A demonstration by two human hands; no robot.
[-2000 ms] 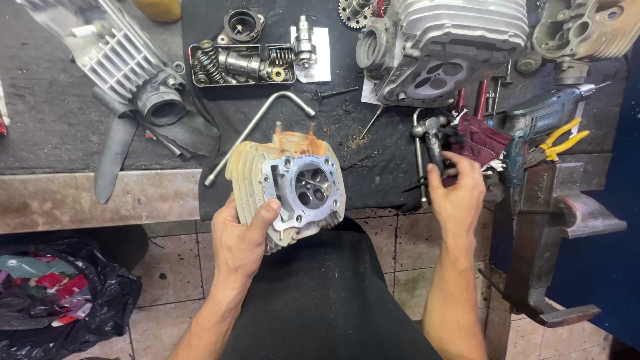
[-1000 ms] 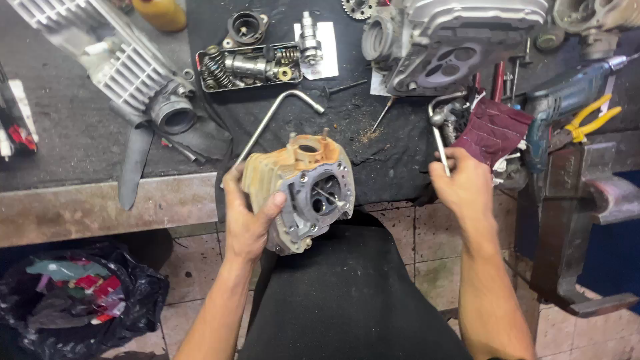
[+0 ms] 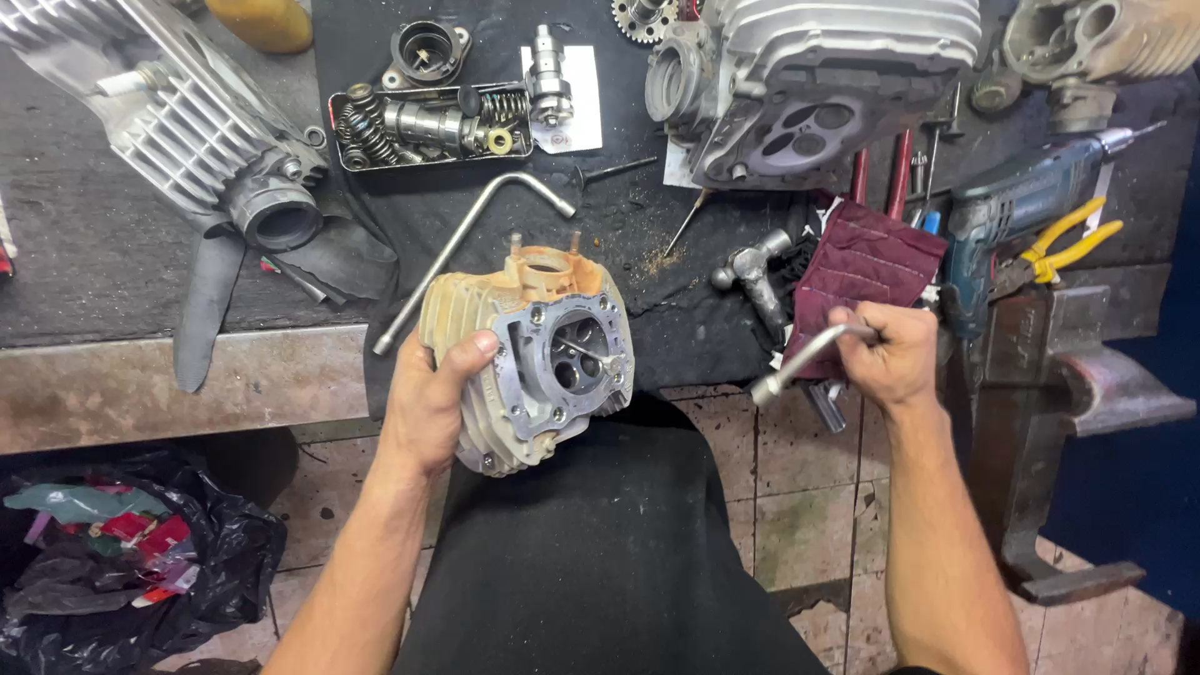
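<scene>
My left hand grips the finned side of an engine cylinder head, thumb on its flat gasket face. The combustion chamber, with its round valve openings, faces up towards me, and two studs stand at the far edge. My right hand is closed around a bent metal socket wrench, whose socket end points left, apart from the cylinder head. A second bent wrench lies on the black mat behind the cylinder head. Near my right hand are a ball-peen hammer and a maroon cloth.
A tin tray holds springs and a camshaft; another camshaft lies on paper. Larger engine castings stand at the back. A power drill, yellow-handled pliers and a bench vise are at right. A black rubbish bag sits lower left.
My right hand has picked up the bent wrench from beside the hammer and brought it nearer to me. My left hand keeps hold of the cylinder head, which has tilted.
</scene>
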